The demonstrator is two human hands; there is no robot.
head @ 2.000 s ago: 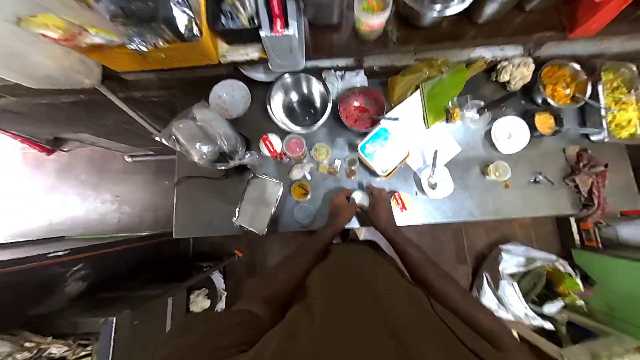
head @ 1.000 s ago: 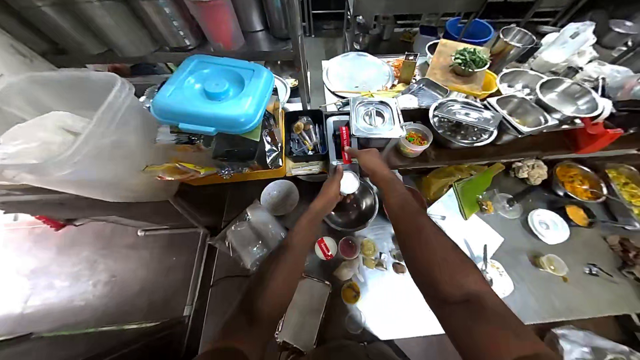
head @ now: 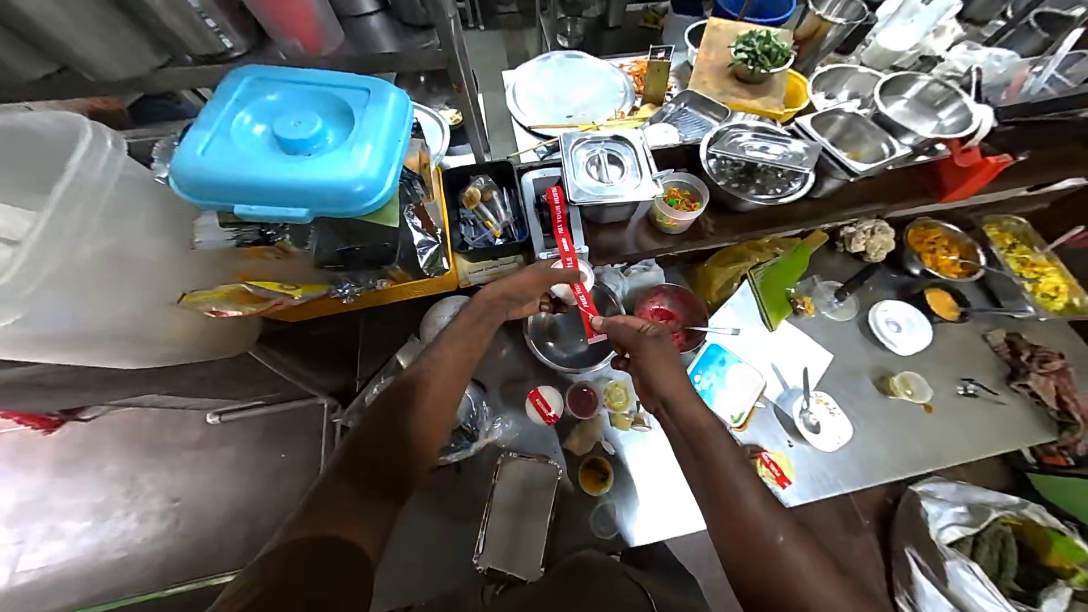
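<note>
My left hand (head: 529, 291) holds a small white-lidded cup (head: 573, 280) above a steel mixing bowl (head: 568, 336). Between thumb and fingers, my right hand (head: 639, 344) pinches the lower end of a printed red tape strip (head: 561, 223), which runs up across the cup to a grey bin on the ledge. Below the bowl stand a white-lidded cup with red tape (head: 544, 405), a cup of dark red sauce (head: 583, 399), a cup of pale yellow sauce (head: 618, 395) and a cup of orange-brown sauce (head: 596, 475). Another taped cup (head: 772, 468) sits at the counter's front edge.
A foil-edged tray (head: 518, 517) lies front left on the steel counter (head: 850, 501). Behind my hands, the ledge holds a lidded steel container (head: 605, 170) and a tub of chopped vegetables (head: 679, 202). A blue lidded box (head: 293, 140) stands left. A bowl of red food (head: 671, 316) is near my right hand.
Both hands have moved from the counter's front edge to above the steel bowl with the cup. The red strip now stretches from the grey bin to my right hand. The view has shifted toward the back ledge.
</note>
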